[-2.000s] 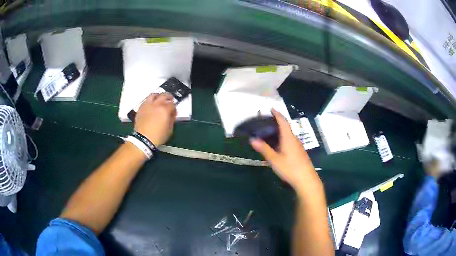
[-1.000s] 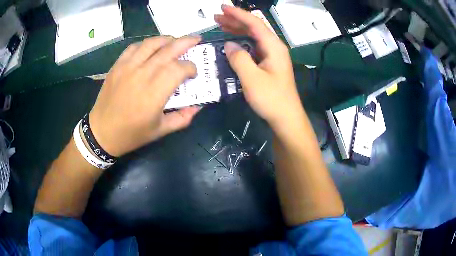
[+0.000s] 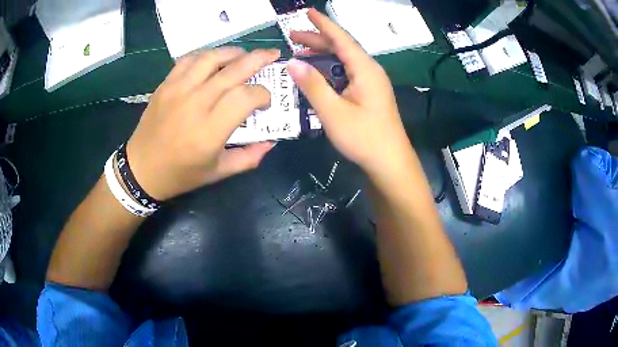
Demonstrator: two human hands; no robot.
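Observation:
A black device, likely a phone, with a large white printed label (image 3: 283, 101) lies level in front of me above the dark mat. My left hand (image 3: 196, 122) grips its left part, fingers over the top edge and thumb at the lower edge. My right hand (image 3: 349, 95) is at its dark camera end, thumb on the surface near the label's upper edge and the other fingers raised. Whether the right fingers grip the device from behind is hard to tell.
Open white boxes (image 3: 88, 51) stand in a row beyond the mat. A pile of thin slivers (image 3: 315, 207) lies below my hands. At right, an open box (image 3: 464, 173) holds a device (image 3: 492, 183). A black cable hangs at upper right. A blue sleeve (image 3: 583, 237) is at far right.
Both hands have come together from the box row and the scanner grip; the device is now between them. Over the last second the boxes shifted left in view and the blue sleeve at right lowered.

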